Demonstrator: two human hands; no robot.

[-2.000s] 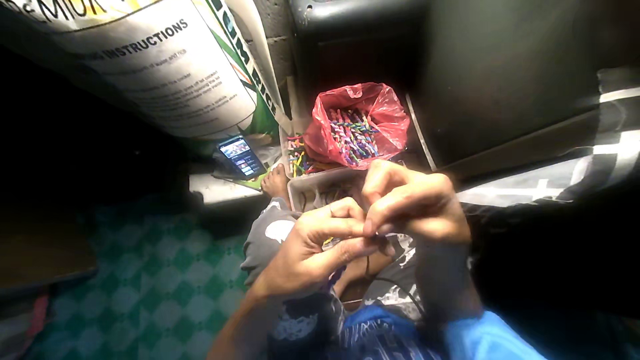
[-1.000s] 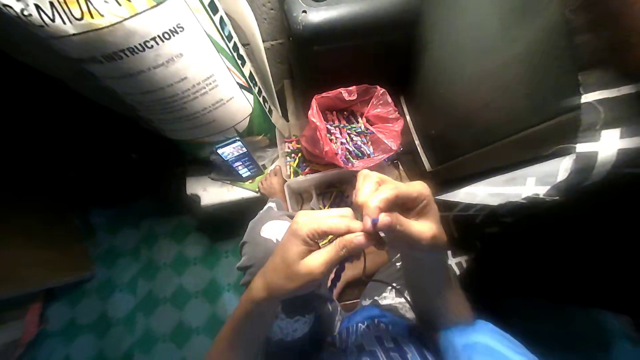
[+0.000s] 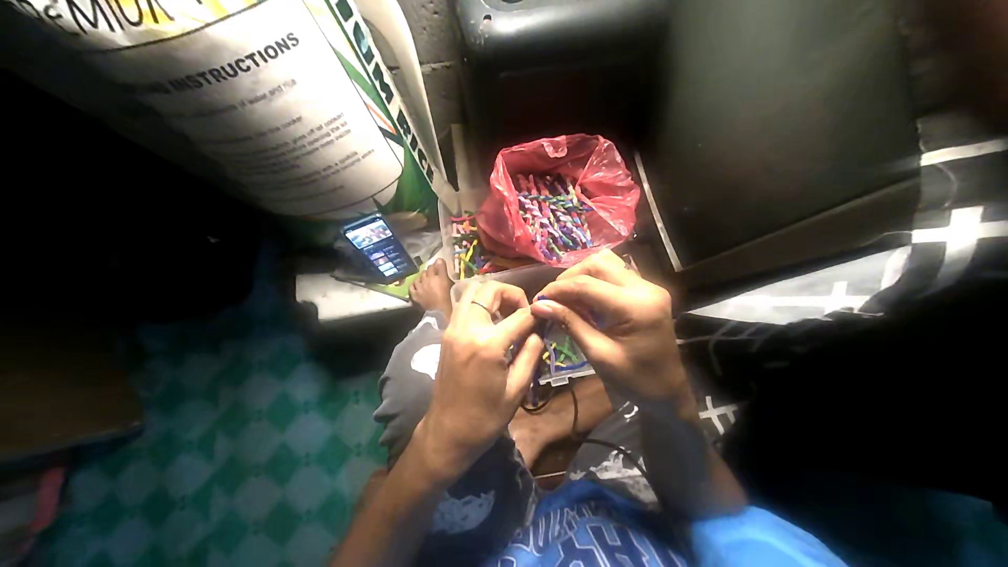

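Note:
Between the fingertips of my left hand (image 3: pixel 492 354) and my right hand (image 3: pixel 618 323) is a small dark blue or purple piece (image 3: pixel 542 299), mostly covered by the fingers, so its kind cannot be told. The hands meet above a clear plastic container (image 3: pixel 561 379) with green, yellow and blue pieces in it. Just beyond them stands an open red plastic bag (image 3: pixel 618 193) full of short, multicoloured twisted or braided pieces (image 3: pixel 551 216). More coloured pieces (image 3: pixel 466 248) lie in a compartment at the bag's left.
A phone with a lit screen (image 3: pixel 379 248) leans left of the container, by my foot (image 3: pixel 431 287). A large printed rice sack (image 3: pixel 260 102) stands at the upper left. Dark smooth surfaces rise behind and right of the bag. A black and white patterned cloth (image 3: pixel 819 291) lies to the right.
Both hands stay together with the small piece at the fingertips, while their fingers have shifted. The view has moved slightly, and more of the clear container shows beneath the hands.

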